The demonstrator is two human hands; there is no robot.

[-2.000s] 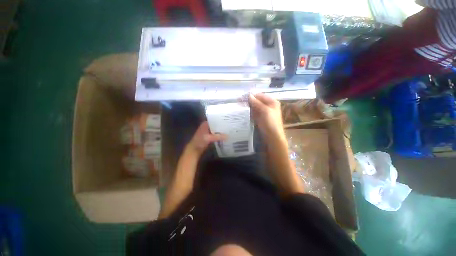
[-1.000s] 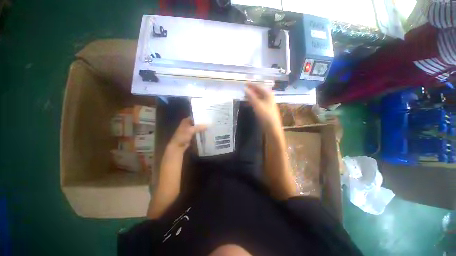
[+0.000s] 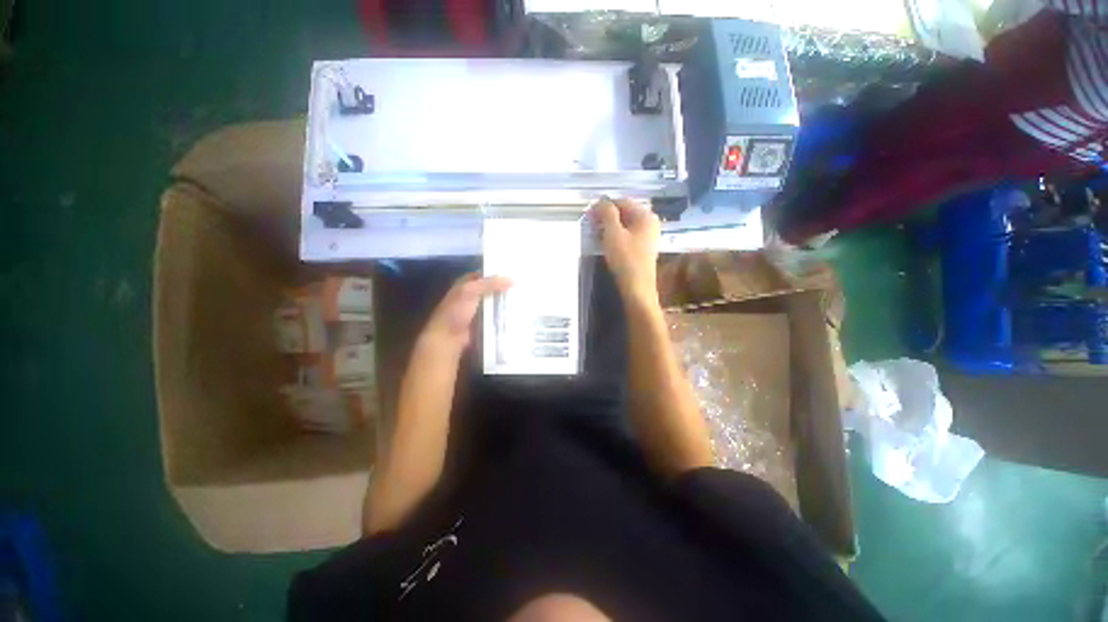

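A white retail box (image 3: 535, 298) with black bars near its lower end lies at the near edge of the heat sealer's white board (image 3: 407, 243). Clear film shows along its right side and at its far end, by the sealing strip (image 3: 425, 209). My left hand (image 3: 468, 304) holds the box's left edge, thumb on top. My right hand (image 3: 623, 231) is at the sealing strip, right of the box's far end, with fingers pinched at the film's edge; the film between the fingertips is hard to make out. The sealing arm (image 3: 486, 182) lies just beyond the strip.
The finished-pack carton (image 3: 261, 486) stands at left with several orange-and-white packs (image 3: 334, 340). The scrap carton (image 3: 826, 425) at right holds clear film offcuts (image 3: 729, 389). A white plastic bag (image 3: 911, 431) is on the floor. The control box (image 3: 747, 109) is at the board's right end. Another person's sleeve (image 3: 948, 158) shows upper right.
The box has moved up onto the board's near edge and now points straight at the strip. My right hand has stayed near the strip's right part, and my left hand has moved up with the box.
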